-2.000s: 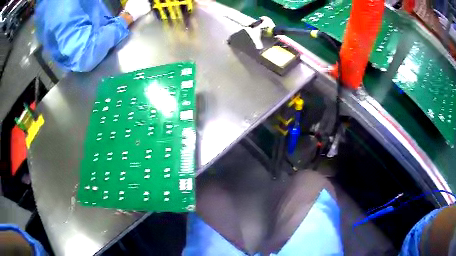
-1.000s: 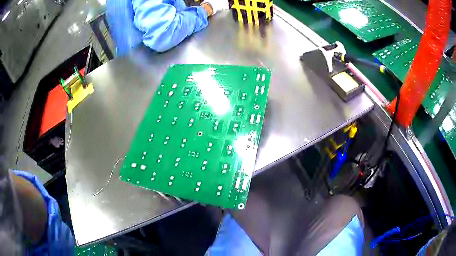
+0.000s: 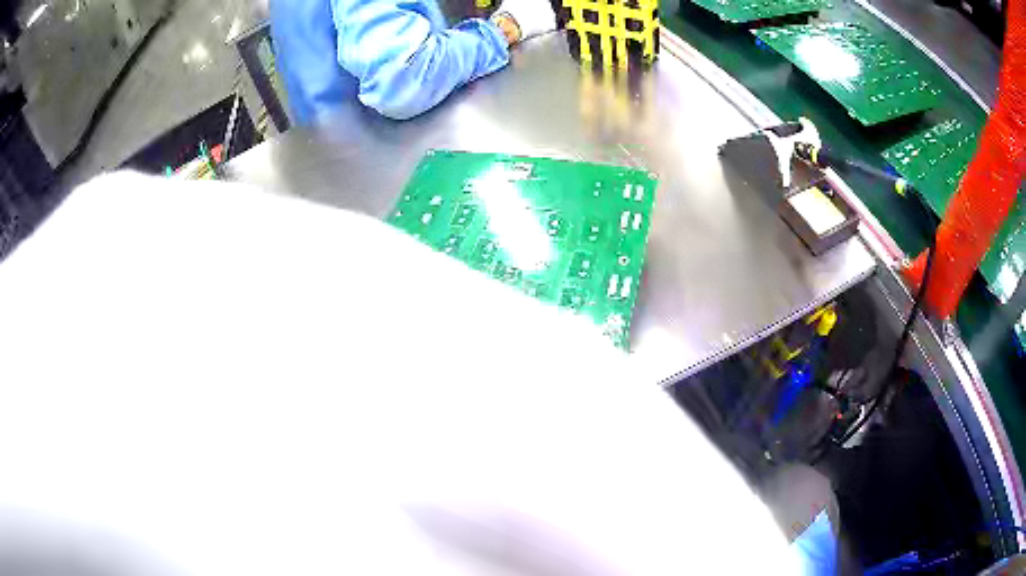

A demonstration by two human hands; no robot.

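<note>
A large green circuit board lies solder side up on the metal bench, with rows of silver pads and a bright glare streak. A huge, blurred, overexposed white shape covers the lower left and middle and hides the board's near part. It looks like my gloved left hand very close to the camera; its fingers and anything in it cannot be made out. My right hand is out of the picture. The soldering iron rests in its stand at the bench's right, beside a pale yellow sponge.
Another person's blue sleeve and white glove are at the far side of the bench, by a yellow lattice rack. The green conveyor on the right carries boards. A red-orange wrapped tube hangs over it.
The white shape has come in from the lower left over the bench and board. The view has shifted, so the board and stand appear further right. The iron is still in its stand.
</note>
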